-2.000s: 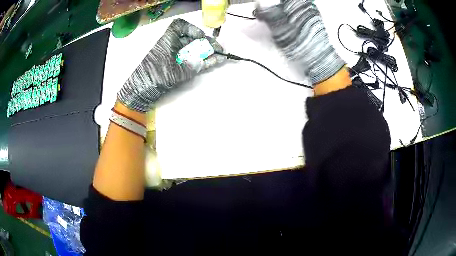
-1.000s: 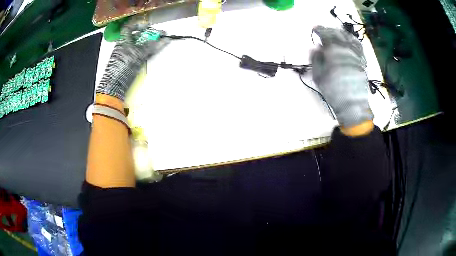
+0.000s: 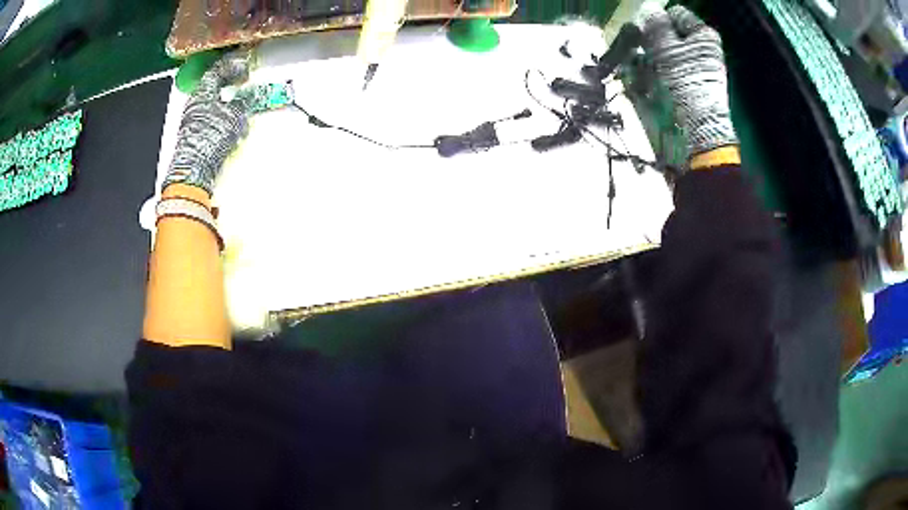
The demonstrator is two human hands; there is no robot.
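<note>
My left hand (image 3: 207,127), in a striped knitted glove, holds a small green circuit board (image 3: 269,96) over the left of the white work board (image 3: 378,219). A thin black cable (image 3: 343,129) runs right from the circuit board to a bundled hank (image 3: 468,139) lying on the white board. My right hand (image 3: 689,82), gloved, is at the board's far right edge with fingers bent. Dark cable (image 3: 622,50) lies by its fingertips; whether it is gripped is unclear. A heap of black cables (image 3: 582,100) lies left of this hand.
The yellow tool (image 3: 382,28) points down at top centre. Green pads (image 3: 473,36) and a brown tray (image 3: 329,12) are at the top. Circuit board rows lie on the black mat (image 3: 80,269) at left, with more rows (image 3: 836,100) at far right. A blue bin (image 3: 95,463) is at lower left.
My right hand has moved up and right to the board's edge. My left hand still holds the circuit board. The view has shifted right, showing more circuit board rows there.
</note>
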